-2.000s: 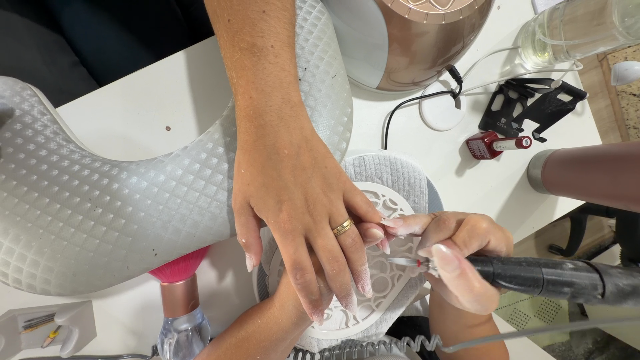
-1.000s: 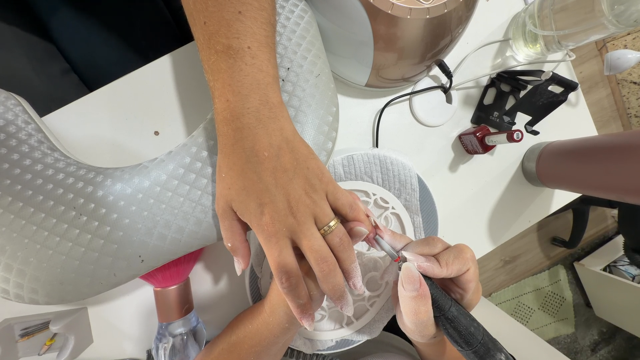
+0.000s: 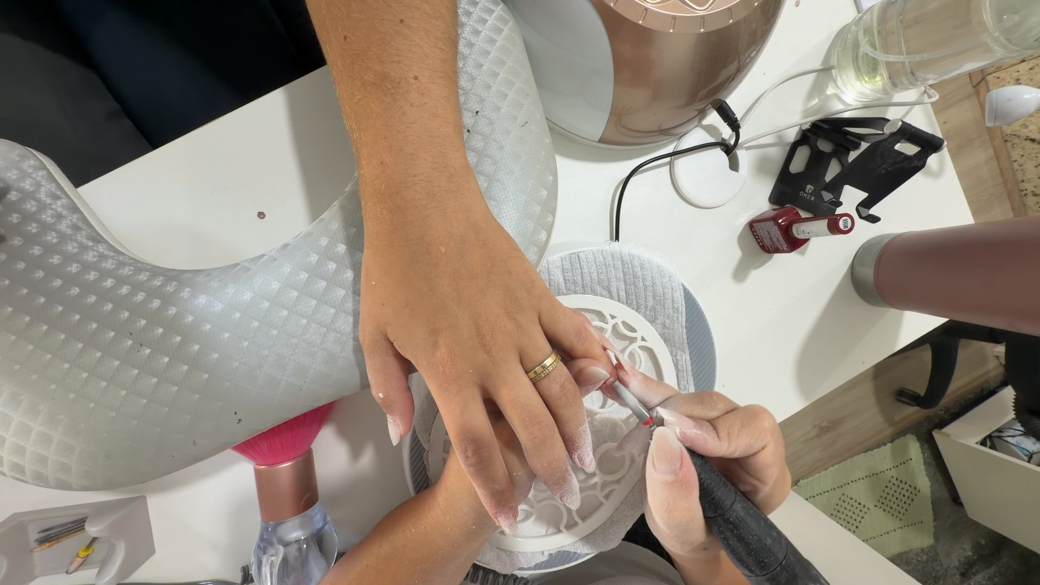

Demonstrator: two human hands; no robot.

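Another person's hand (image 3: pixel 463 301), wearing a gold ring (image 3: pixel 543 366), reaches down from the top with its fingers spread and dust on the nails. Mostly hidden beneath it, my left hand (image 3: pixel 465 491) grips its little finger; the thumb shows beside the ring finger. My right hand (image 3: pixel 723 463) holds a black nail drill handpiece (image 3: pixel 751 524), tilted down to the right. Its metal bit (image 3: pixel 630 400), with a red band, meets the little finger's nail area; exact contact is unclear. Below the hands lies a round white openwork grille (image 3: pixel 642 325) on grey ribbed cloth (image 3: pixel 662 280).
A quilted silver armrest (image 3: pixel 203 341) fills the left. Around the table (image 3: pixel 780 325) stand a rose-gold device (image 3: pixel 691 73), red polish bottle (image 3: pixel 777 230), black stand (image 3: pixel 853 162), pink cylinder (image 3: pixel 959 272), clear container (image 3: pixel 910 49), pink brush (image 3: pixel 284 439) and tray with small tools (image 3: pixel 122 536). A cable crosses the top.
The handpiece in my right hand has swung from nearly level to slanting down to the right. My left hand stays under the other person's hand. The view has shifted slightly.
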